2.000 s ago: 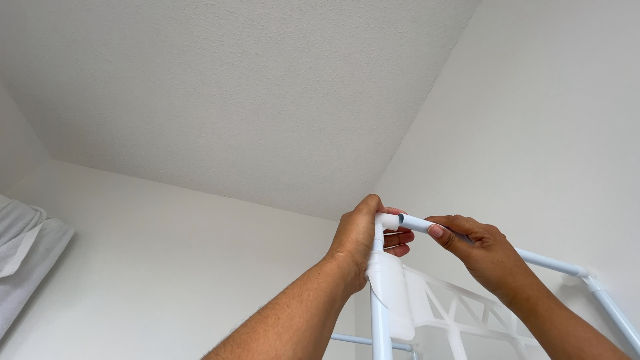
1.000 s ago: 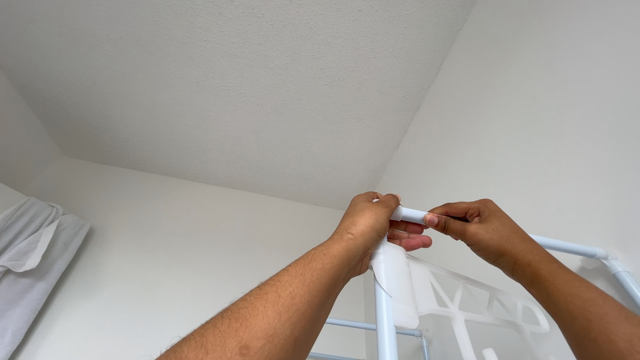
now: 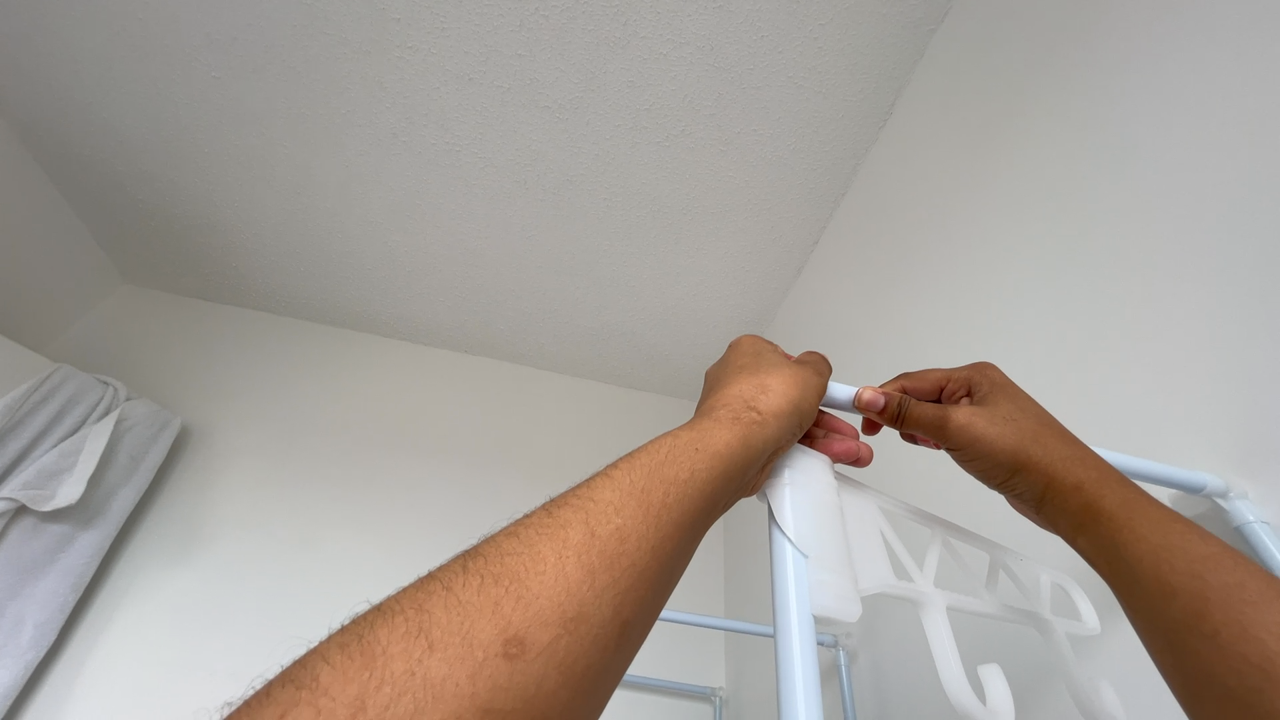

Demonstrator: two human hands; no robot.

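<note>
My left hand (image 3: 765, 400) wraps the top corner of a tubular rack frame, thumb on top and fingers behind, hiding the joint. From that corner a short piece of pale blue tube (image 3: 839, 397) runs right into my right hand (image 3: 930, 405), which pinches it between thumb and fingers. Below my left hand stands the pale blue upright tube (image 3: 792, 600). A translucent white plastic hook bracket (image 3: 825, 540) is sleeved around the upright near its top; its lattice arm with curved hooks (image 3: 985, 695) extends right beneath my right hand.
Another pale blue rail (image 3: 1160, 470) with a white corner connector (image 3: 1235, 500) is at the right, partly behind my right forearm. Lower rails (image 3: 715, 624) show behind the upright. A light grey cloth (image 3: 70, 500) hangs at the left. White walls (image 3: 420, 480) and a textured ceiling (image 3: 500, 180) surround the frame.
My left hand has shifted over the corner, covering the white connector and dark ring seen at the tube's end two seconds ago. My right hand still holds the tube.
</note>
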